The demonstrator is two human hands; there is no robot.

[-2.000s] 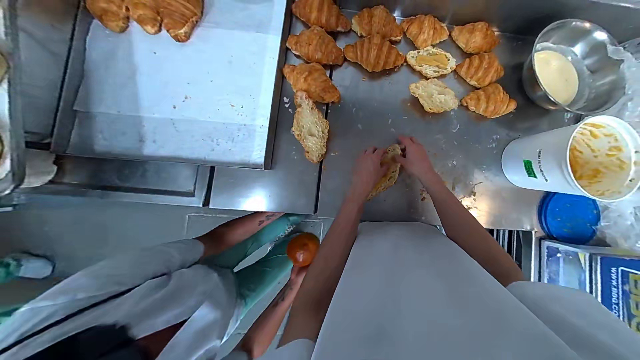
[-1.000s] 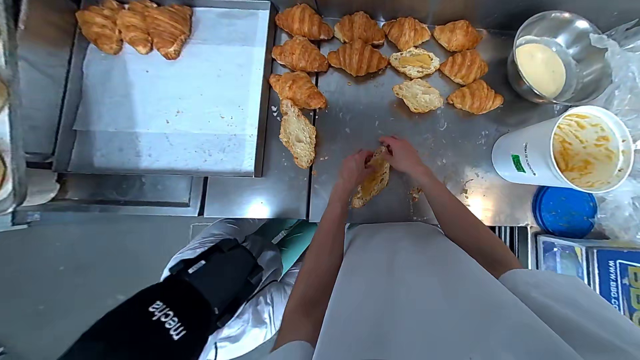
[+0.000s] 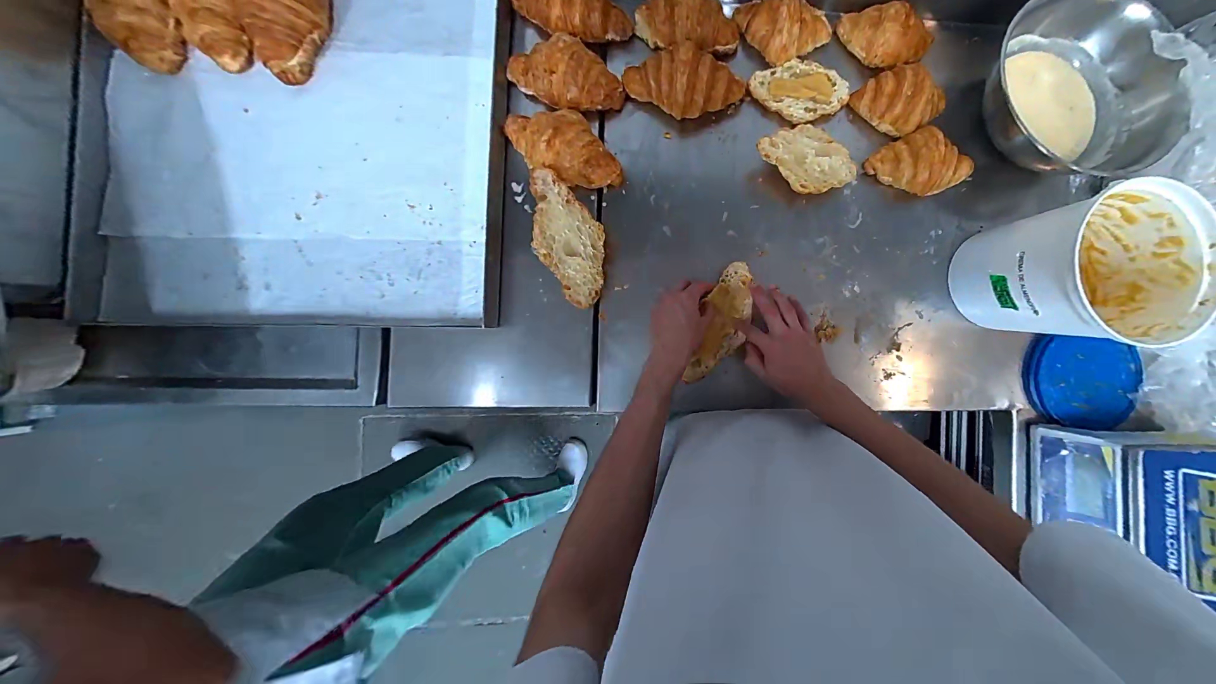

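Near the front edge of the steel worktop, a cut croissant half (image 3: 719, 323) with a yellow-brown filling on its open face lies between my hands. My left hand (image 3: 679, 328) grips its left side. The fingers of my right hand (image 3: 787, 344) touch its right side. Farther back lies another half with filling (image 3: 800, 90), and just below it a bare cut half (image 3: 807, 159). A longer cut half (image 3: 568, 239) rests by the tray, touching a whole-looking croissant (image 3: 564, 149). Several more croissants (image 3: 684, 82) stand in rows at the back.
At left is a paper-lined tray (image 3: 492, 171) with croissants. To the right are a steel bowl (image 3: 1009, 142) of cream, a white tub (image 3: 1026, 256) smeared with filling, and a blue lid (image 3: 1083, 382). Another person (image 3: 418, 556) stands at the lower left.
The croissant half stays between my hands; its filled face shows more plainly than two seconds ago. The other person at the lower left has shifted position.
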